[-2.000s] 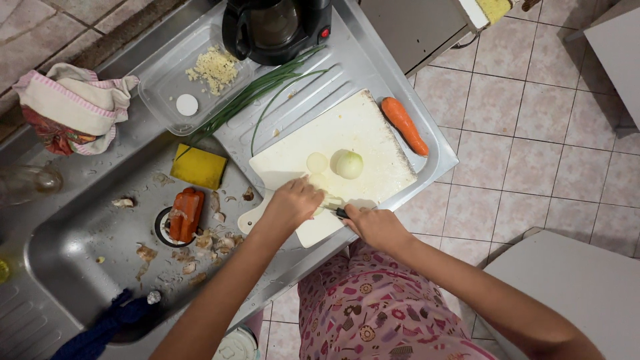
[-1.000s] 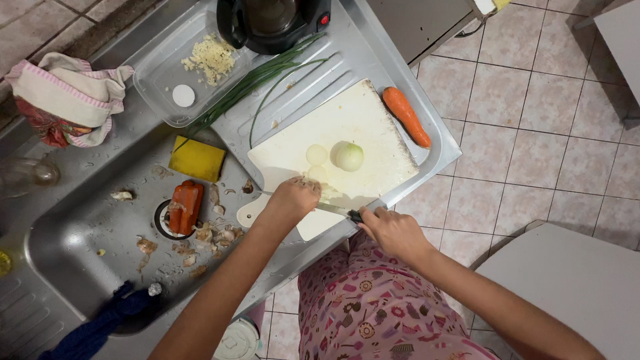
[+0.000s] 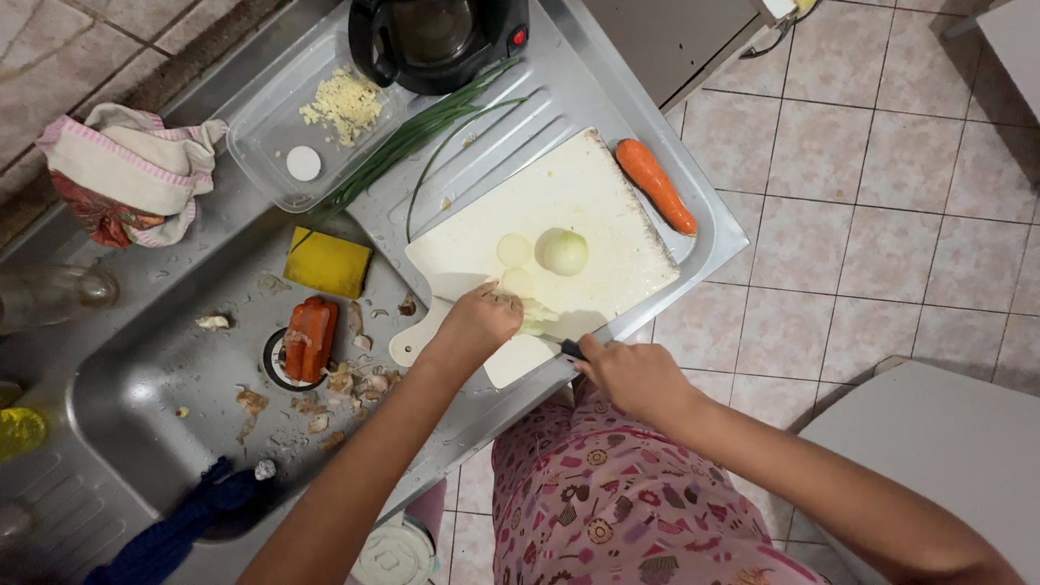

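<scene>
My right hand (image 3: 634,370) grips the black handle of a kitchen knife (image 3: 572,349), whose blade points left over pale onion pieces (image 3: 536,317). Curled fingers of my left hand (image 3: 479,321) press onion at the left of those pieces; how much they hold is hidden. Both are at the near side of a white cutting board (image 3: 601,195). A peeled onion with a cut side (image 3: 563,252) rests mid-board, beside flat round onion slices (image 3: 513,250). Along the board's far right edge lies a carrot (image 3: 656,185) on the steel drainboard.
Left of the board, the sink (image 3: 162,357) holds orange carrot-like pieces (image 3: 309,337), peelings and a yellow sponge (image 3: 327,262). Beyond are green onion stalks (image 3: 414,134), a clear plastic container (image 3: 252,154) with chopped pale bits, a coffee maker (image 3: 431,41) and a cloth (image 3: 130,175).
My right hand, with the knife, has shifted slightly relative to the board. My left hand stays at the onion pieces. The whole onion piece and the carrot have not moved on their surfaces.
</scene>
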